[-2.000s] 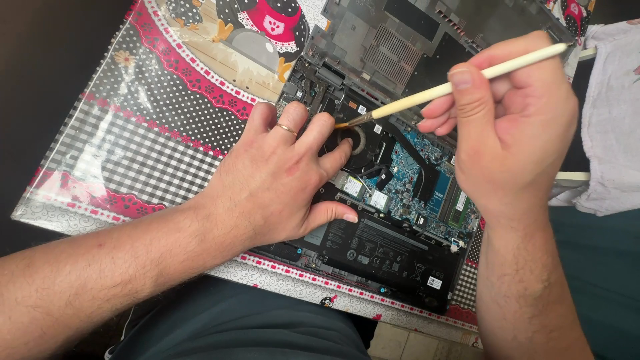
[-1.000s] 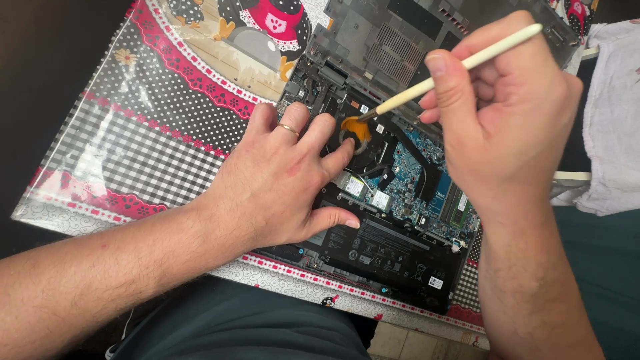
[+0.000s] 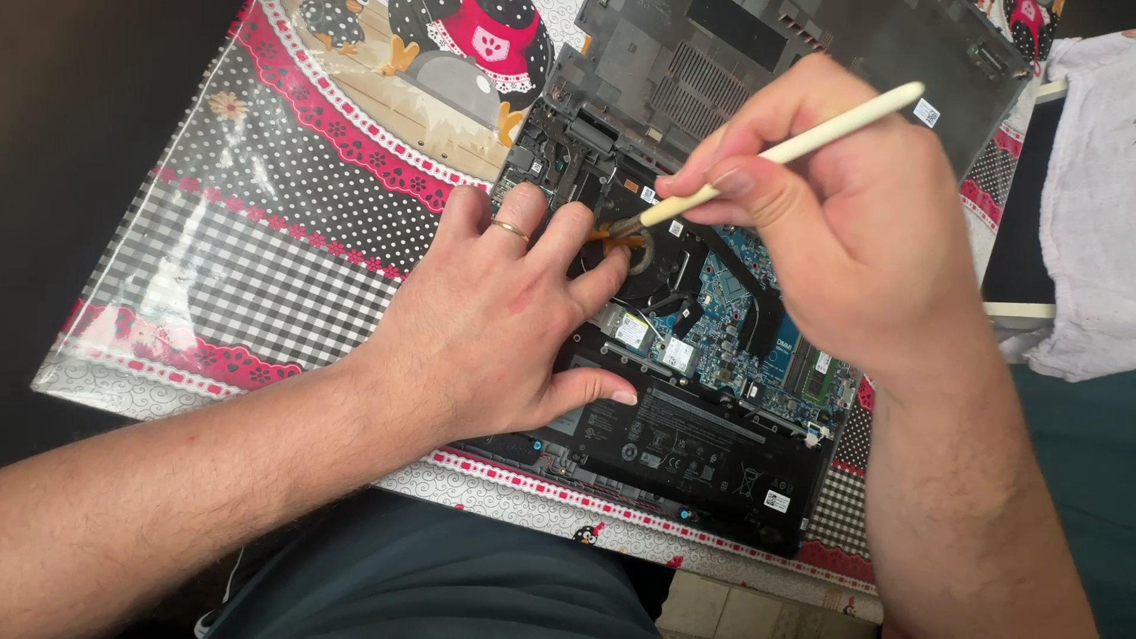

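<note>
An opened laptop with bare circuit board (image 3: 728,293) lies tilted across the table. My right hand (image 3: 852,195) grips a paintbrush (image 3: 799,142) with a pale handle, thumb and fingers pinching it. Its orange-brown bristles (image 3: 619,238) touch the cooling fan (image 3: 643,266) near the laptop's hinge side. My left hand (image 3: 506,302), with a ring on one finger, rests spread over the laptop's left part. One fingertip is at the fan, and the thumb lies over the black battery (image 3: 683,453). The hand hides part of the laptop's left side.
The laptop's detached-looking bottom cover (image 3: 710,53) lies behind the board. A patterned plastic-covered tablecloth (image 3: 293,222) spreads under everything. At the right, a pale cloth (image 3: 1096,204) hangs over a chair-like frame. My legs (image 3: 426,568) are below the table's front edge.
The right hand and brush have shifted slightly over the fan. The bristles were fanned out a second ago and now look narrower and bent. The left hand has stayed in place.
</note>
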